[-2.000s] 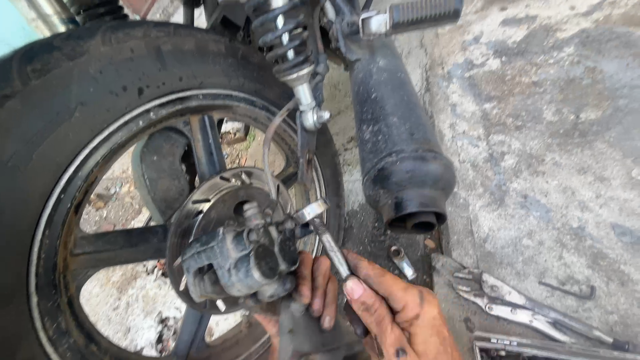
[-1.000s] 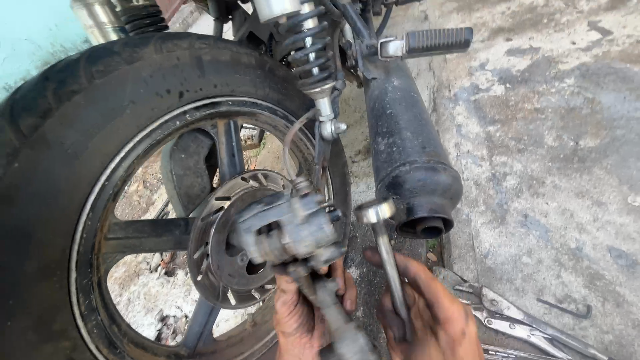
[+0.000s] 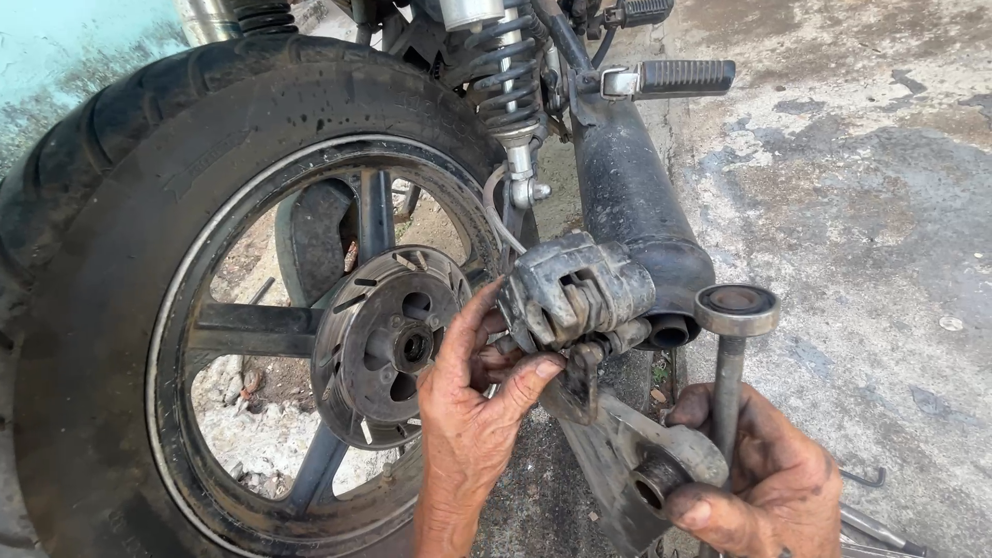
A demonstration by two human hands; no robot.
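Note:
My left hand [image 3: 480, 395] grips a worn brake caliper [image 3: 577, 291] by its lower left side; a thin hose runs up from it. Below the caliper is its metal bracket [image 3: 612, 465], with a round bore near its lower end. My right hand [image 3: 763, 473] holds an upright metal rod [image 3: 728, 387], topped by a ring-shaped bearing [image 3: 736, 308], and its thumb touches the bracket beside the bore. Left of both hands stands the motorcycle's wheel [image 3: 256, 318], with a slotted brake disc [image 3: 387, 349] around its hub. Part of the rod is hidden behind my fingers.
A shock absorber [image 3: 508, 85] and a black exhaust muffler [image 3: 635, 186] are above the caliper. A footpeg [image 3: 682, 79] sticks out to the right. On the concrete lie a hex key [image 3: 864, 478] and part of a metal tool [image 3: 883, 531] at lower right. A painted wall [image 3: 85, 62] is upper left.
The rod with the bearing has moved right, apart from the caliper, which it was against two seconds ago. The caliper and bracket have turned, and the bracket's bore now shows near my right thumb.

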